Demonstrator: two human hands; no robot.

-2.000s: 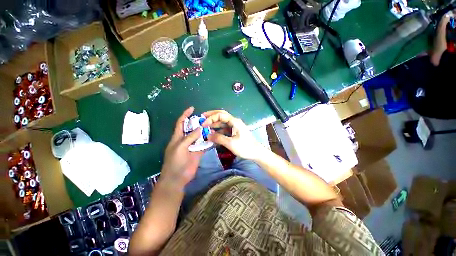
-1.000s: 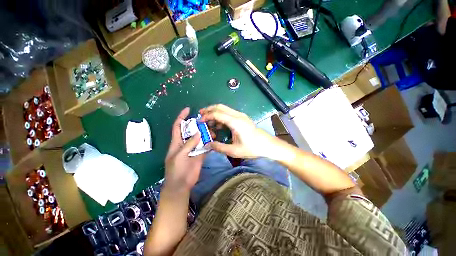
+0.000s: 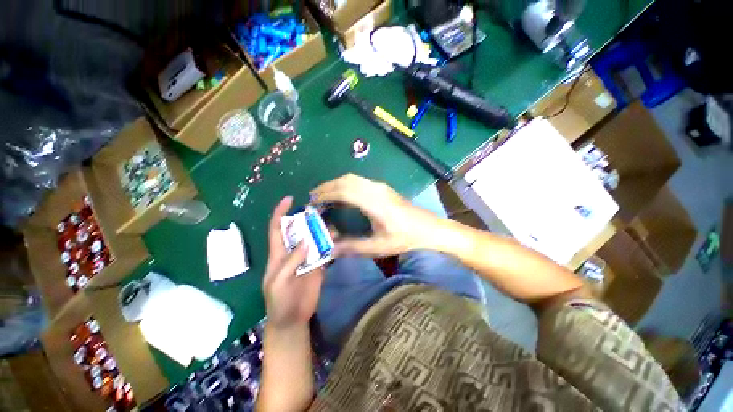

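Note:
My left hand (image 3: 291,278) holds an open white device housing (image 3: 299,237) above the bench edge and my lap. A bright blue battery cell (image 3: 319,232) lies lengthwise in the housing. My right hand (image 3: 374,216) is curved at the housing's right side, thumb by its lower right and fingers near its top; a dark gap shows between palm and housing. Whether its fingertips grip anything is too blurred to tell. Another white housing part (image 3: 227,253) lies on the green bench to the left.
A mallet (image 3: 390,125), black electric screwdriver (image 3: 462,95), round part (image 3: 360,147), screw tub (image 3: 238,129) and clear cup (image 3: 278,112) lie beyond my hands. Cartons (image 3: 217,111) edge the bench. A white box (image 3: 542,193) is at right, white foam sheets (image 3: 186,323) at left.
The view has turned, shifting the bench items. The blue cell now lies flat along the housing, more exposed than two seconds ago. My right hand's fingers have spread away from the cell.

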